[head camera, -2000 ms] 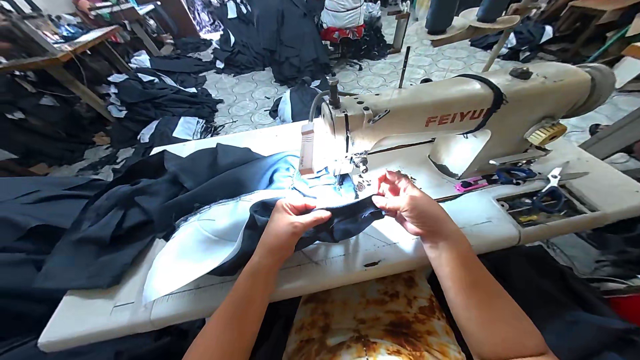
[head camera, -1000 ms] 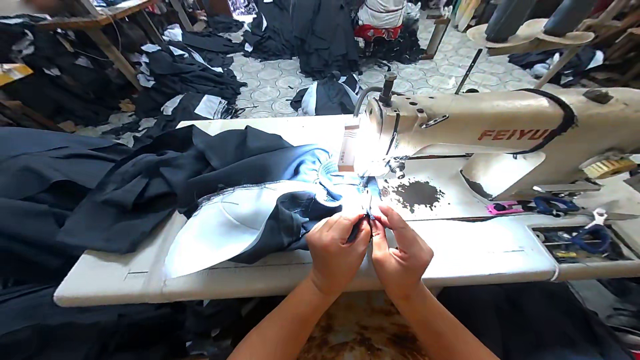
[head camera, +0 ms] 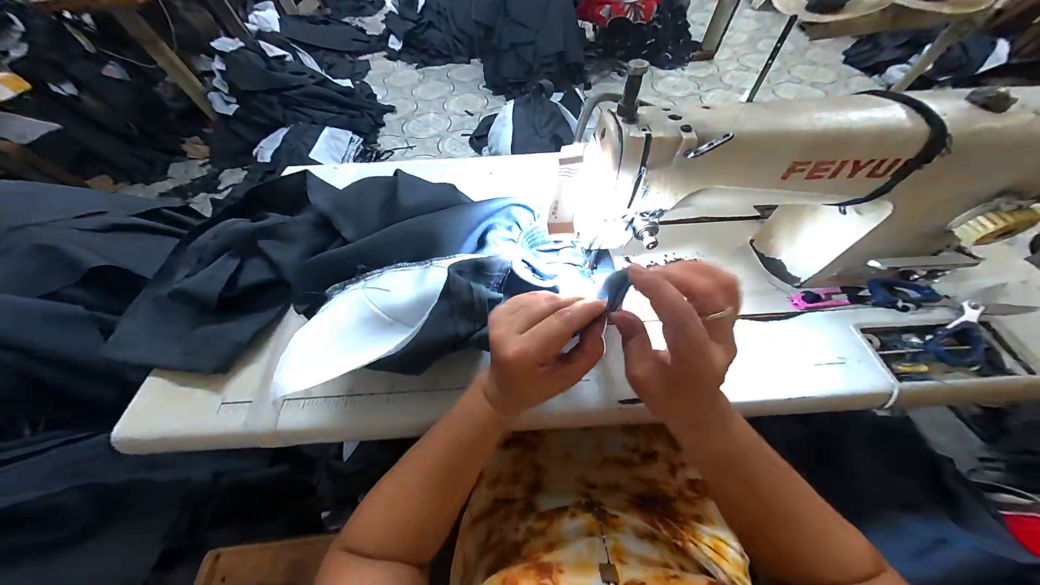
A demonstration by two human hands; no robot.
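Note:
A dark navy fabric garment (head camera: 390, 219) lies across the white sewing table (head camera: 357, 414), and a white fabric piece (head camera: 366, 317) shows at its front. Just in front of the needle area of the Feiyue-type industrial sewing machine (head camera: 731, 154), my left hand (head camera: 540, 349) pinches the dark cloth's edge. My right hand (head camera: 682, 325), with a ring on one finger, grips a small folded end of the same cloth, close beside the left fingertips. Bright lamp light washes out the cloth under the machine head, so the presser foot is hard to make out.
Blue-handled scissors (head camera: 959, 341) rest over a tray recess at the right. Beside them lie a pink-handled tool (head camera: 829, 298) and another blue-handled one (head camera: 902, 294). Heaps of dark fabric (head camera: 301, 81) cover the floor behind. More dark cloth (head camera: 57, 276) hangs at the left.
Two seconds ago my hands were apart, with the cloth edge stretched between them; they came together a second ago. Now the right hand has turned, lifting a folded bit of cloth.

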